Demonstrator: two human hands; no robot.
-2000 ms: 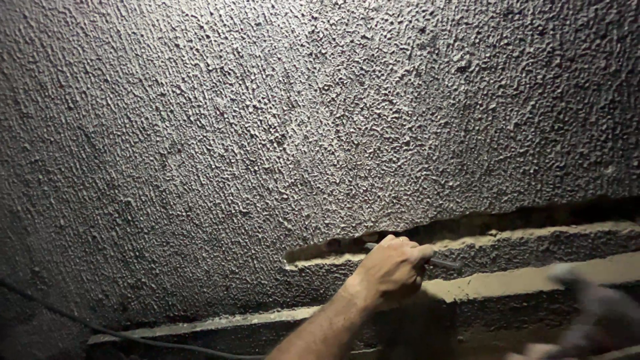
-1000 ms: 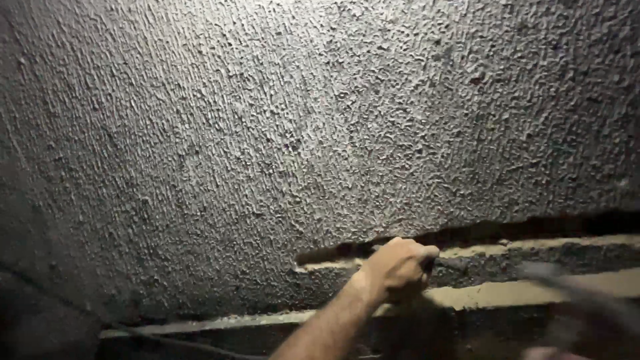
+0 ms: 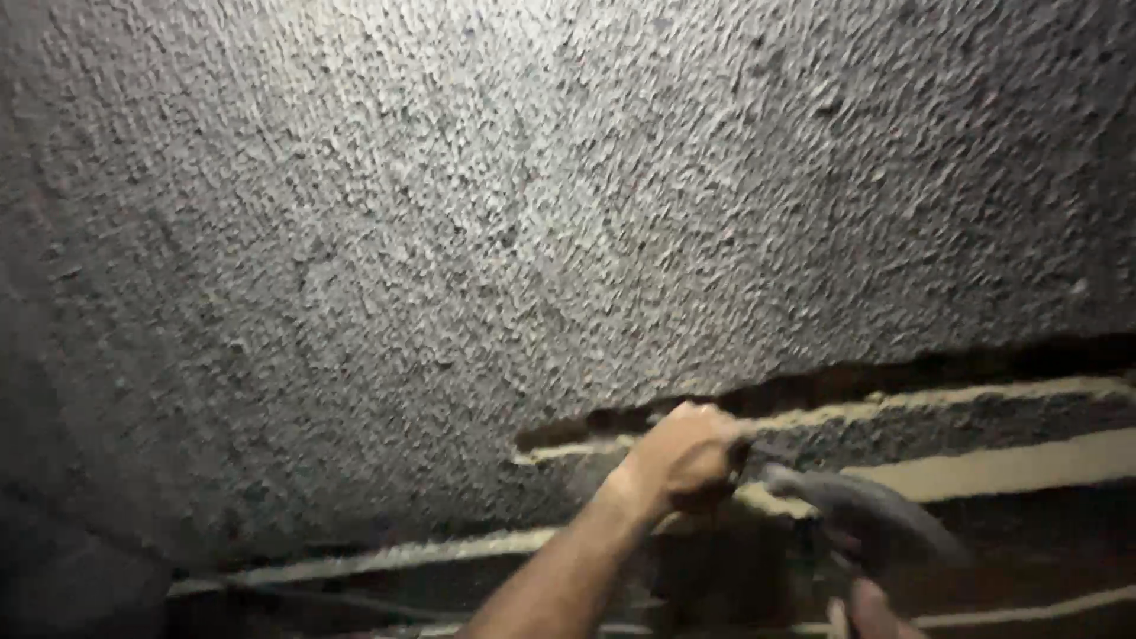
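Note:
My left hand (image 3: 688,457) is closed around a metal chisel (image 3: 761,457), at the lower edge of a rough, textured plaster wall (image 3: 497,222). The chisel's rear end sticks out to the right of the fist, and its far part is mostly hidden by the hand, beside a long dark groove (image 3: 852,382). My right hand (image 3: 874,612), partly cut off by the bottom edge, grips a hammer (image 3: 874,510). The hammer is blurred, its head close to the chisel's rear end; whether they touch cannot be told.
A pale broken edge (image 3: 941,395) runs under the groove. Below it lies a wider cream-coloured strip (image 3: 1003,466), with a dark area beneath. A pale ledge (image 3: 382,561) extends to the lower left, where a thin dark cable is faintly visible in shadow.
The hammer has moved left to the chisel's rear end; it was farther right in the earlier frames. My left hand stays at the groove.

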